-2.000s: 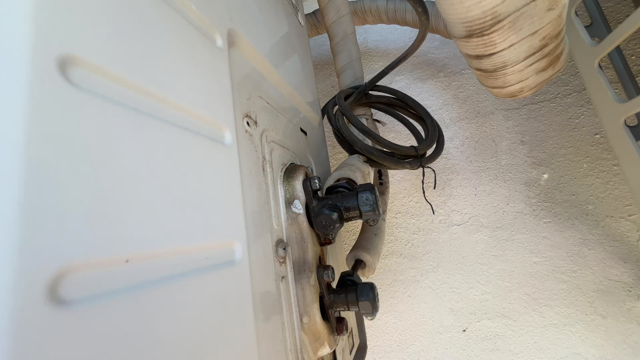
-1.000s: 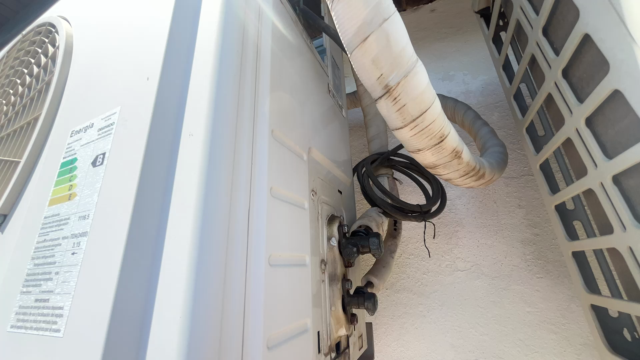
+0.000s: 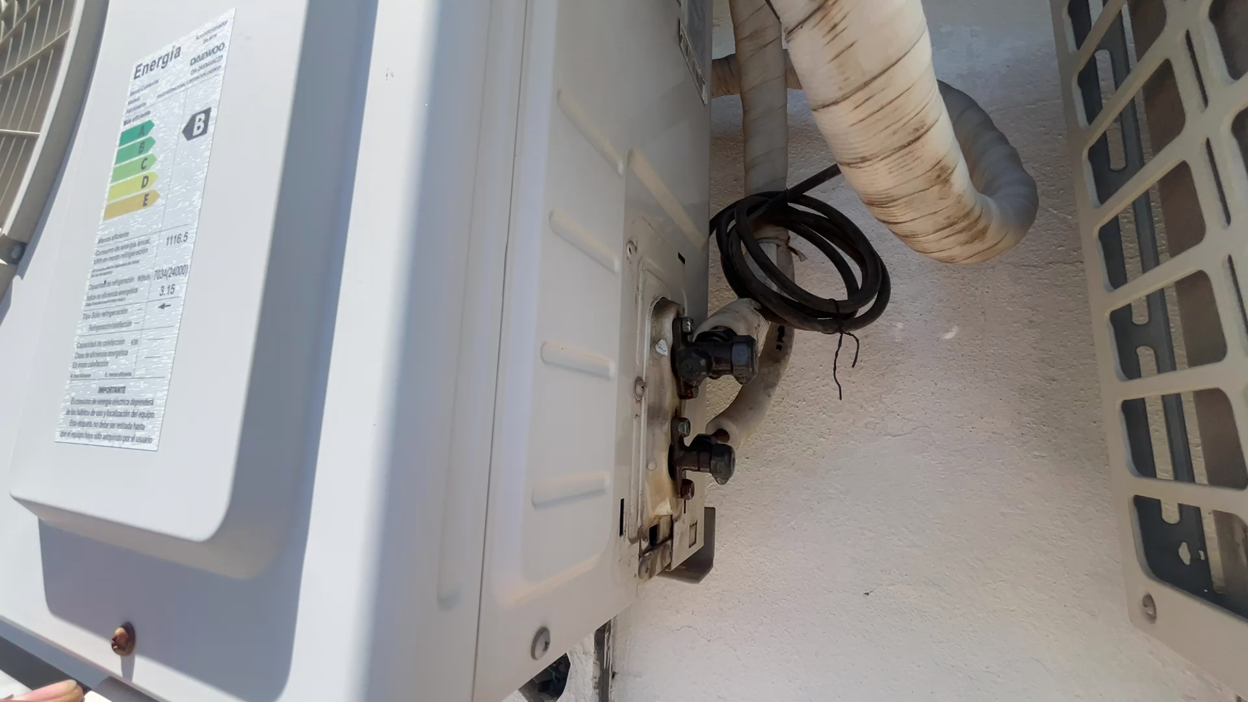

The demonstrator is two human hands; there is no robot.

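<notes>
At the bottom left corner, a sliver of what looks like my left hand (image 3: 44, 691) shows by the lower edge of a white air conditioner's outdoor unit (image 3: 429, 341); what it touches is hidden. My right hand is out of view. On the unit's side, two dark service valves (image 3: 717, 358) (image 3: 709, 458) stick out from a stained, rusty plate. Pale insulated pipes (image 3: 760, 390) run up behind them. A coil of black cable (image 3: 799, 258) hangs just above the valves, its thin tie dangling. A thick tape-wrapped pipe bundle (image 3: 877, 127) bends at the top.
A rough pale wall (image 3: 907, 487) stands behind the pipes. On the right is a light grille panel (image 3: 1121, 390) with rows of openings. The unit's front carries an energy label (image 3: 146, 244) with writing, part of a fan grille (image 3: 29, 117) and a rusty screw (image 3: 123, 640).
The view has drawn back from the valves and shifted, so the unit's front, label and lower edge now show. The skin-like sliver has come into view at the bottom left.
</notes>
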